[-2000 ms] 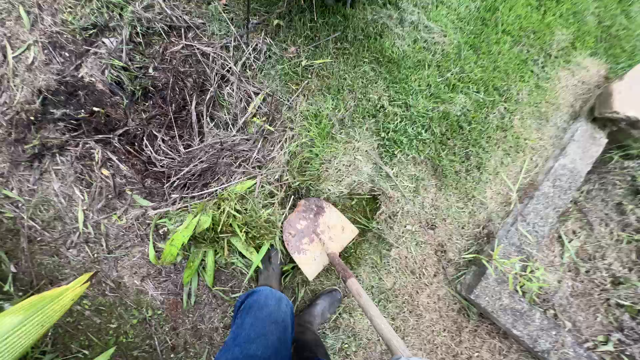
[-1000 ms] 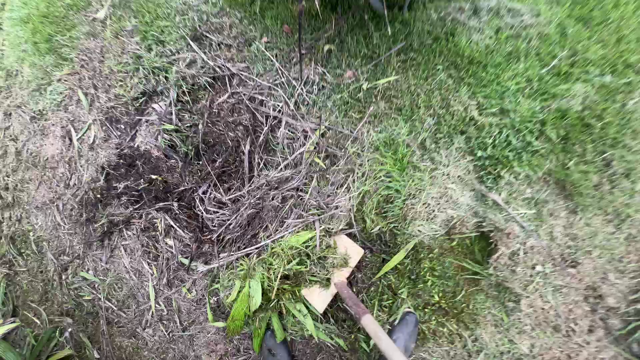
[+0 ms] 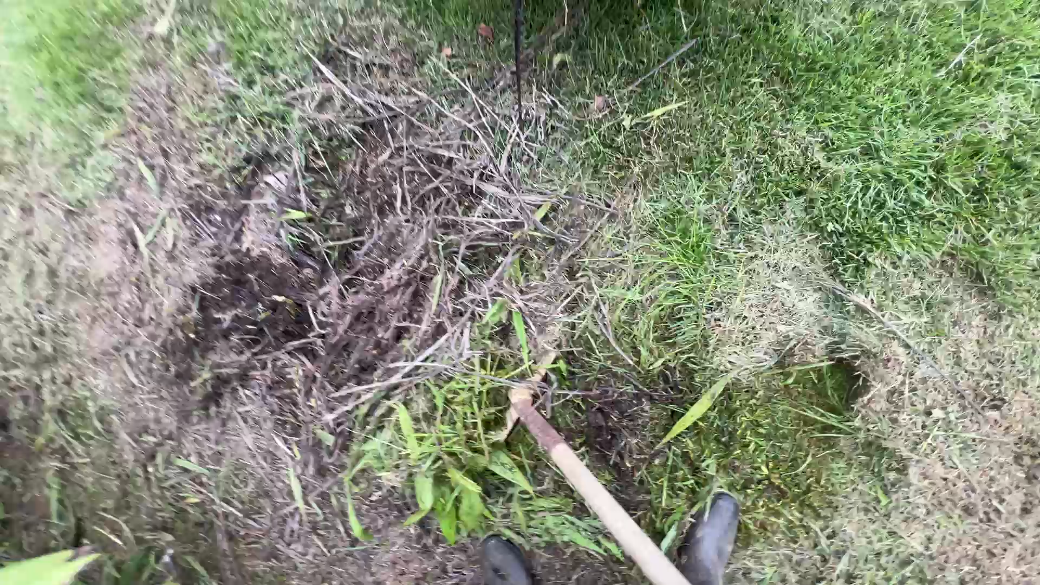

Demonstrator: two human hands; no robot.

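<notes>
A long-handled garden tool, a hoe or shovel by its look, reaches up from the bottom edge with its wooden handle (image 3: 605, 504) slanting to the left. Its metal neck is rusty, and its blade (image 3: 520, 410) shows nearly edge-on, partly covered by weeds. Cut green weeds (image 3: 447, 487) lie against the blade's left side. Dry stalks (image 3: 439, 219) and dark soil (image 3: 252, 301) spread above and left of it. Neither my left hand nor my right hand is in view, so what holds the handle is hidden below the frame.
Two dark boots (image 3: 505, 561) stand at the bottom, one on each side of the handle. A thin dark rod (image 3: 518, 57) rises at top centre. Green grass (image 3: 894, 122) covers the upper right, and dry clippings (image 3: 975, 487) lie at the lower right.
The blade, broad and flat in view two seconds ago, has moved left into the weeds and turned nearly edge-on. The view has shifted left, and the stone edging has left it.
</notes>
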